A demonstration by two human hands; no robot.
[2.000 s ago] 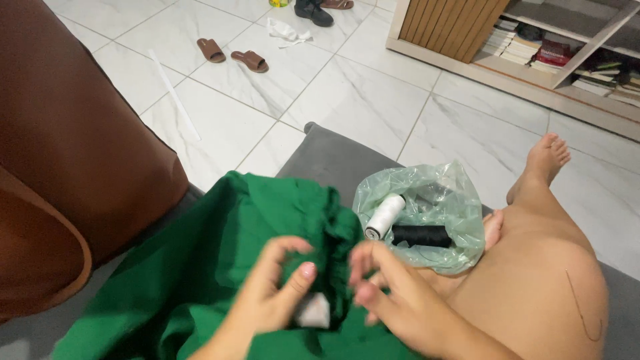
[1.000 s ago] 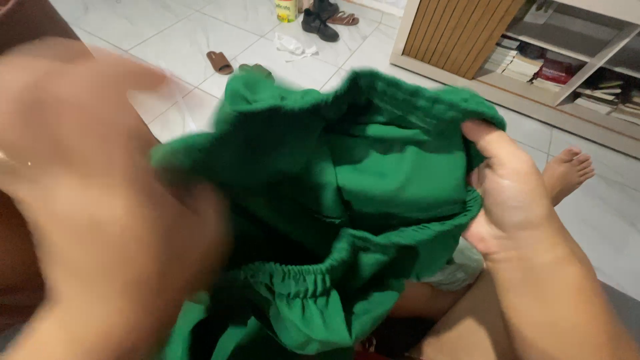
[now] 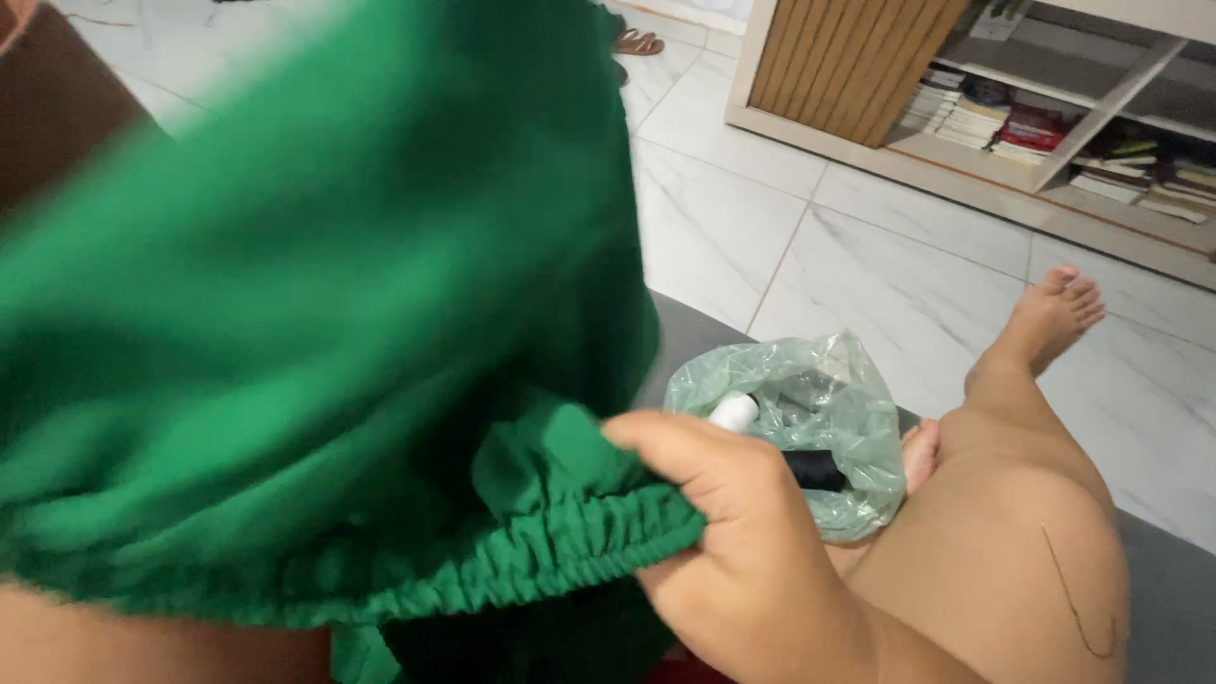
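Observation:
A green garment [image 3: 380, 285] with a gathered elastic edge fills the left and middle of the view, blurred by motion. My right hand [image 3: 741, 541] pinches the end of that elastic edge between thumb and fingers. At the lower left, part of my left arm [image 3: 142, 636] shows below the cloth; the left hand itself is hidden. Just beyond my right hand lies an open, pale green plastic bag [image 3: 855, 399] holding a white thread spool [image 3: 734, 411] and a black thread spool [image 3: 817, 469]. A dark strand of thread [image 3: 1066, 589] rests on the bare leg.
The bag sits on a grey cushioned seat [image 3: 689, 328] beside the bent leg and foot [image 3: 1050, 313]. Past a white tiled floor [image 3: 722, 228] stands a low shelf unit [image 3: 950, 161] with books. Brown sandals [image 3: 638, 42] lie farther off. Something brown [image 3: 71, 114] is at the upper left.
The garment, lying low two seconds ago, was lifted and spread between both hands, and now stretches across the left. The bag, mostly covered one second ago, shows again.

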